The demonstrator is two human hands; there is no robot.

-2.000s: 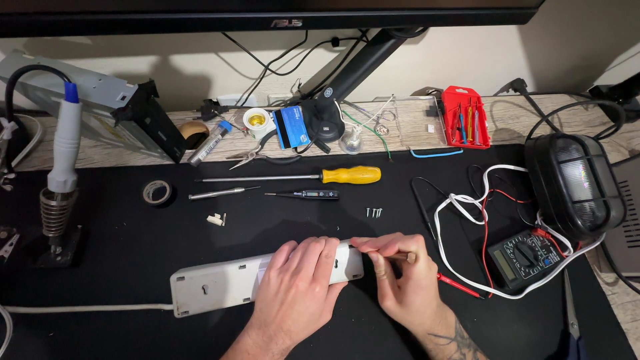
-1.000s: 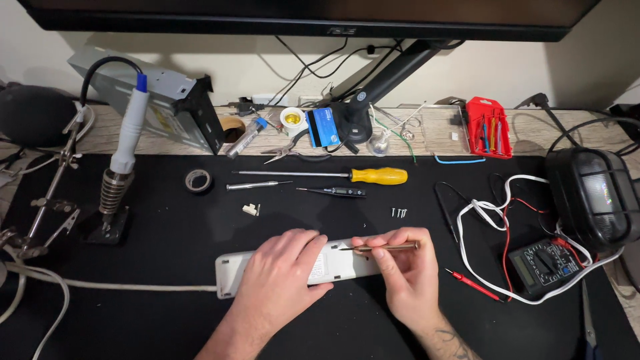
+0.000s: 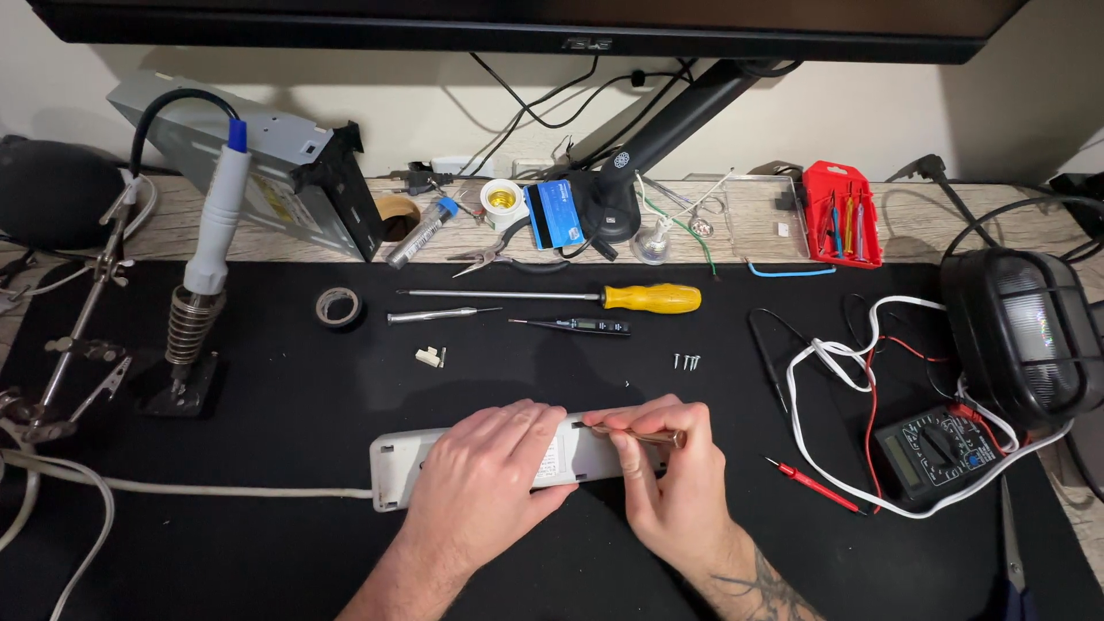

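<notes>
A white power strip [image 3: 398, 457] lies with its slotted, labelled underside up on the black mat, its cable running off to the left. My left hand [image 3: 487, 483] presses across its middle, fingers over the far edge and thumb at the near edge. In my right hand [image 3: 668, 457] is a small copper-coloured screwdriver [image 3: 657, 437], held nearly flat, its tip at a slot near the strip's far edge. That hand covers the strip's right end. Several small screws [image 3: 686, 362] lie beyond my right hand, and a cream plastic piece [image 3: 428, 355] lies beyond the strip.
Behind the strip lie a yellow-handled screwdriver [image 3: 651, 298], a voltage tester [image 3: 578, 325], a slim metal screwdriver [image 3: 442, 315] and a tape roll [image 3: 337, 308]. A soldering iron [image 3: 216, 216] stands in its holder at left. A multimeter [image 3: 934, 453] with leads and a black bulkhead lamp [image 3: 1018, 336] are at right.
The copper-coloured screwdriver shows clearly in my right hand now; two seconds ago the fingers mostly hid it. My left hand stays on the strip. The view has shifted.
</notes>
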